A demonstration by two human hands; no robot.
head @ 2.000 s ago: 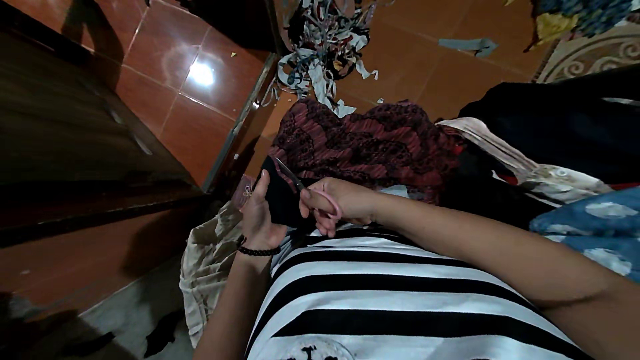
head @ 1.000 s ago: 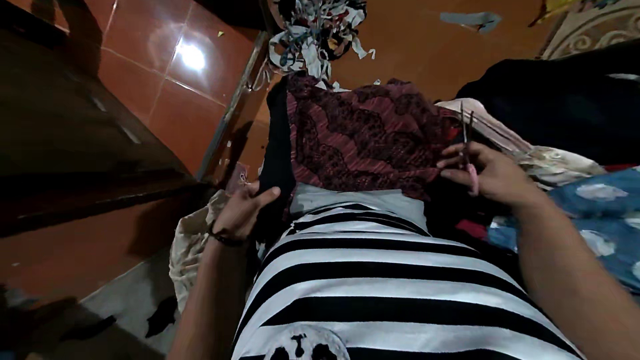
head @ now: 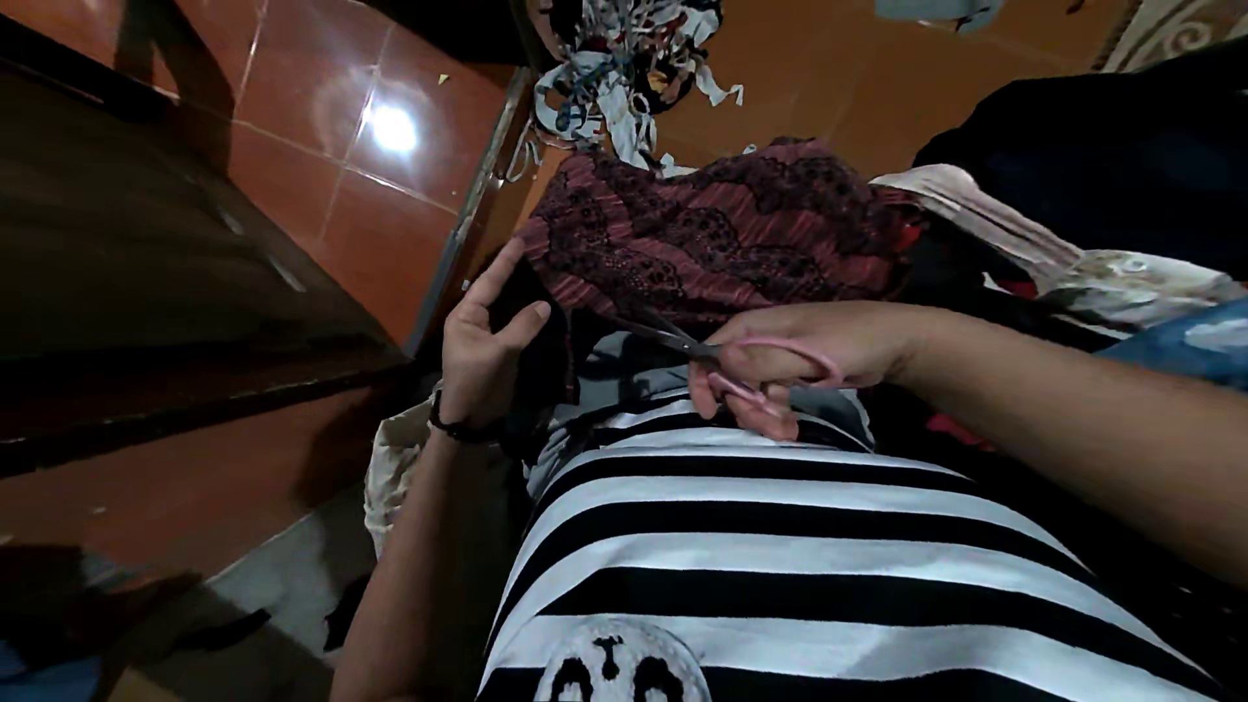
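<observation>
Across my lap lies a maroon fabric with black lace-like pattern [head: 702,229], a black cloth [head: 546,341] along its left edge. My left hand [head: 487,341] lies on that edge, index finger stretched out and thumb apart; whether it pinches the cloth cannot be told. Scissors with pink handles [head: 785,349] are in my right hand [head: 780,366], fingers through the loops. Their blades point left over the lower edge of the maroon fabric, slightly parted. A grey cloth [head: 634,361] shows beneath, next to my striped shirt.
A heap of fabric strips [head: 624,78] lies on the tiled floor ahead. At the right are a black cloth pile [head: 1102,146], a pale strap-like fabric [head: 985,210] and a blue patterned cloth [head: 1189,341]. A dark wooden piece of furniture [head: 175,244] stands at the left.
My right hand with the scissors has moved left from the right side of the maroon fabric to its lower middle. My left hand has moved up along the left edge.
</observation>
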